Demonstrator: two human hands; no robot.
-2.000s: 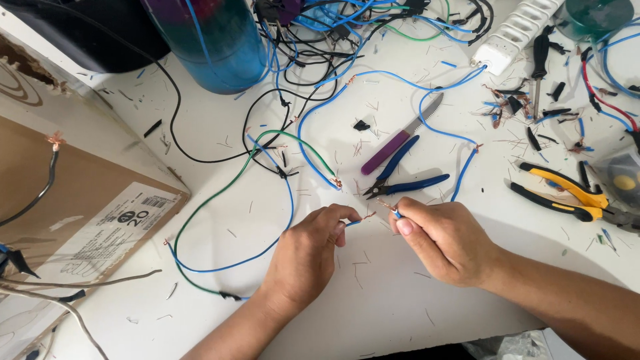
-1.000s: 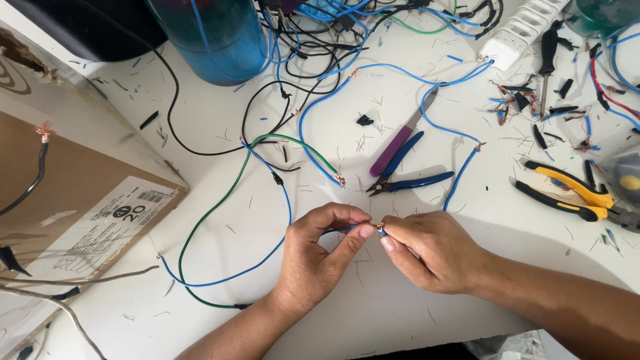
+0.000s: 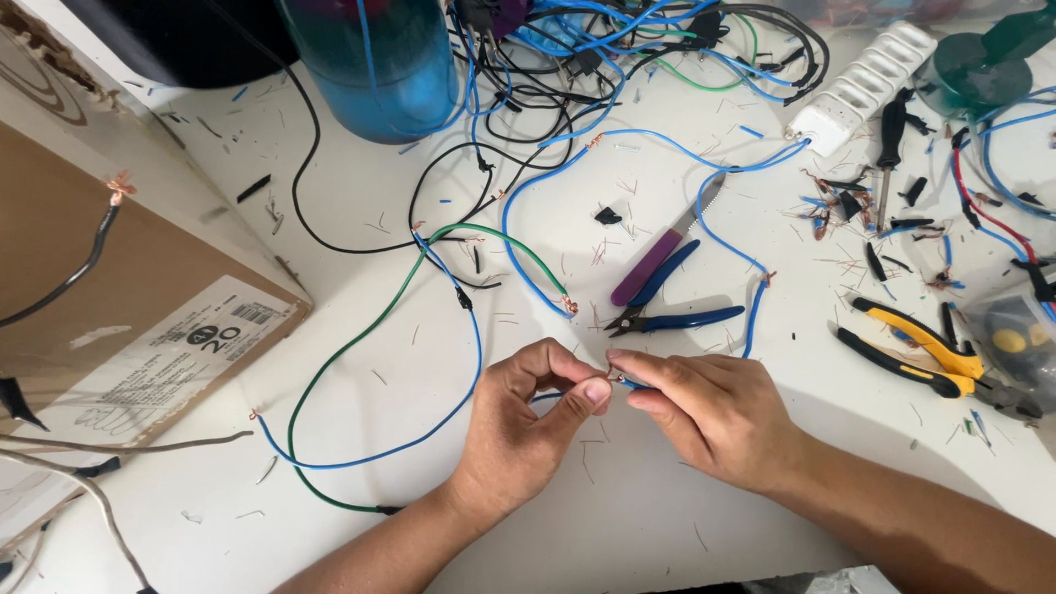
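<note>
Between thumb and bent fingers, my left hand (image 3: 532, 425) pinches a blue wire with a bare copper end. Close beside it, my right hand (image 3: 714, 412) holds another blue insulated wire (image 3: 634, 384), and the stripped copper strands meet between the fingertips. Just beyond the hands lie blue-handled flush cutters (image 3: 689, 319) and a purple-handled serrated knife (image 3: 660, 260). A green wire (image 3: 351, 342) and a blue wire (image 3: 445, 417) with bare copper ends curve over the white table to the left. How the strands are joined is hidden by my fingers.
A cardboard box (image 3: 124, 272) stands at left, a blue container (image 3: 379, 74) behind. Tangled cables (image 3: 569, 82) and a white power strip (image 3: 866, 87) lie at the back. At right are a screwdriver (image 3: 891, 140), yellow-and-black cutting pliers (image 3: 924, 346) and wire scraps.
Two seconds ago my hands were apart, each with a wire end. They have come together, and the copper ends now meet at the fingertips.
</note>
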